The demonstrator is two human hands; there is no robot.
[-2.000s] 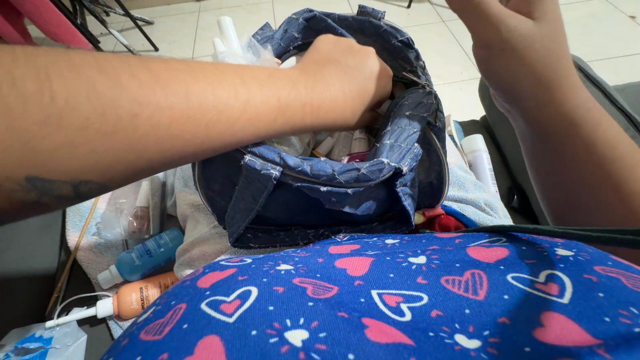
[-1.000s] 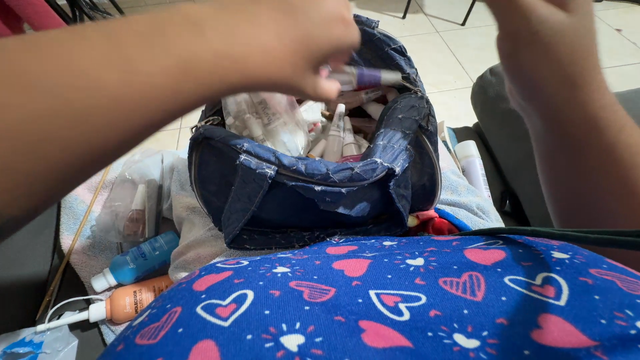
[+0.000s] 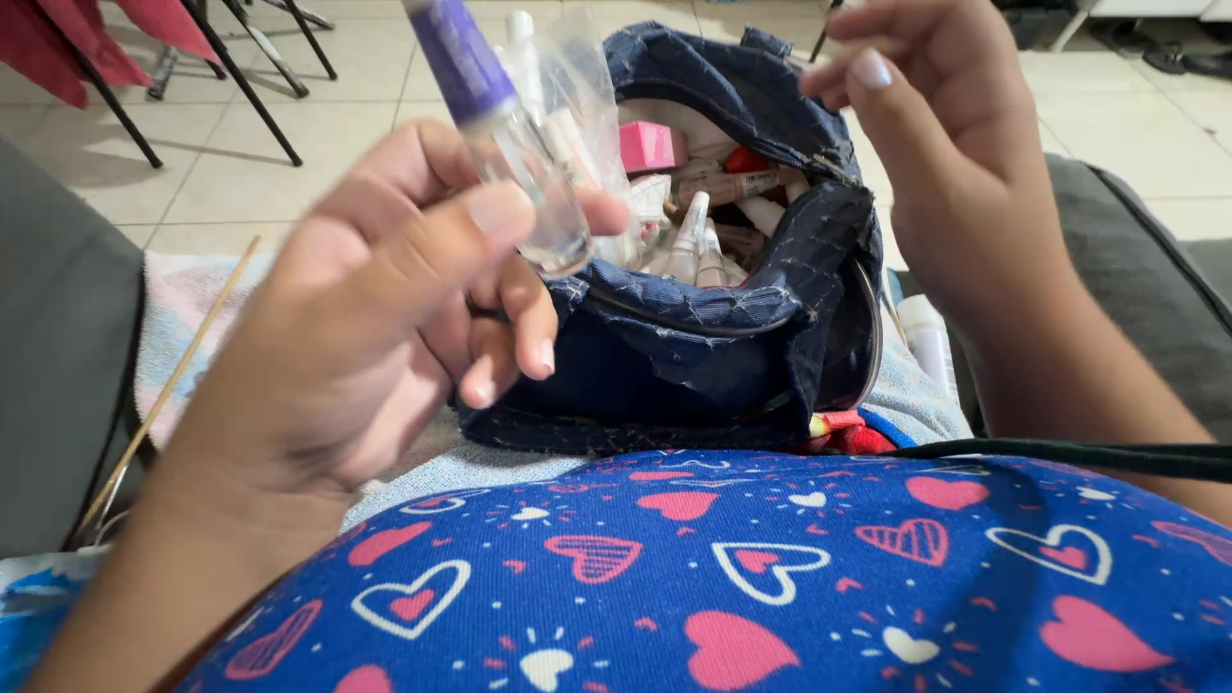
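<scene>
Between thumb and fingers, my left hand (image 3: 385, 298) holds up a small clear glass bottle (image 3: 534, 192) with a purple cap, tilted to the left. My right hand (image 3: 953, 125) is raised at the upper right, fingers bent and apart; I see nothing in it. Behind and below them stands a worn navy fabric bag (image 3: 674, 375), its zip top agape. Inside it lie several nail polish bottles (image 3: 691, 236) with pale caps, a pink block (image 3: 647, 146) and a clear plastic bag (image 3: 587, 96) with white-capped items.
The bag stands on a light towel (image 3: 452, 472) between grey cushions (image 3: 58, 346). A thin wooden stick (image 3: 173, 380) lies at the left, and a white bottle (image 3: 926, 337) at the right. A heart-print blue cloth (image 3: 731, 577) covers my lap. Black chair legs (image 3: 241, 87) stand on the tiled floor.
My left hand was inside the bag, then came up over it with a bottle; now it holds the bottle up, left of the opening. My right hand stays raised at the right.
</scene>
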